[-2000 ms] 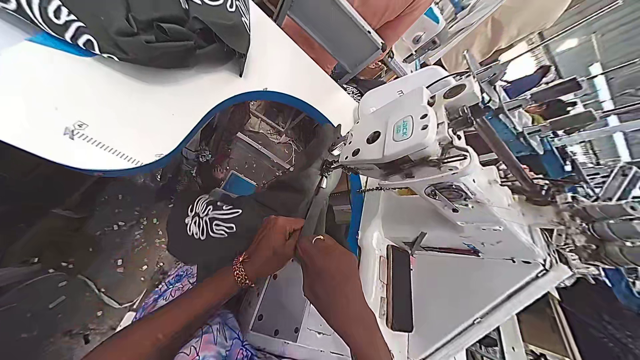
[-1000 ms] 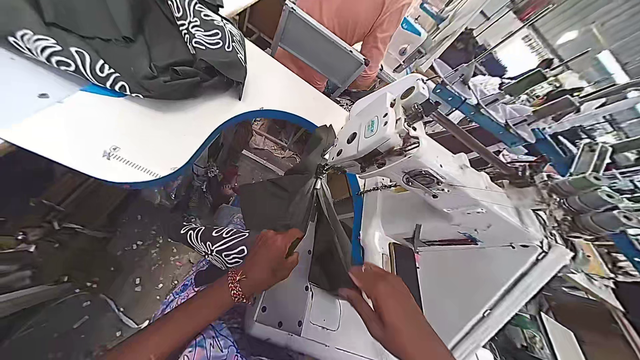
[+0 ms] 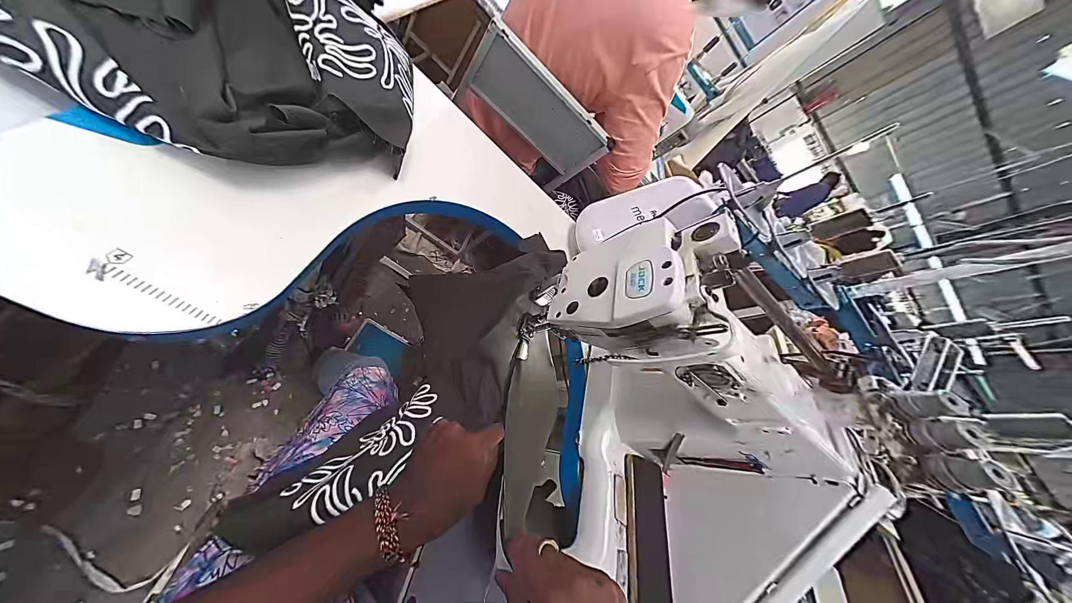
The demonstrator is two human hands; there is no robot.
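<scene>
A dark fabric piece with white printed motifs [image 3: 469,335] runs up to the needle area of a white Jack industrial sewing machine [image 3: 620,285]. My left hand [image 3: 456,473], with a beaded bracelet at the wrist, is closed on the fabric beside its printed part. Lower down, my right hand [image 3: 557,574], wearing a ring, pinches the end of a narrow dark fabric strip [image 3: 529,419]. That strip stretches up to the metal guide [image 3: 523,345] at the machine's needle. The needle itself cannot be made out.
A white worktable with a blue edge [image 3: 209,234] curves at the left, bearing a heap of dark printed fabric [image 3: 251,92]. A person in an orange top [image 3: 611,59] bends behind a grey panel [image 3: 536,100]. Thread cones [image 3: 946,431] stand at the right; scraps litter the floor.
My hands were close together on the strip two seconds ago and are now apart. Since one second ago my right hand has moved down along the strip, farther from the machine.
</scene>
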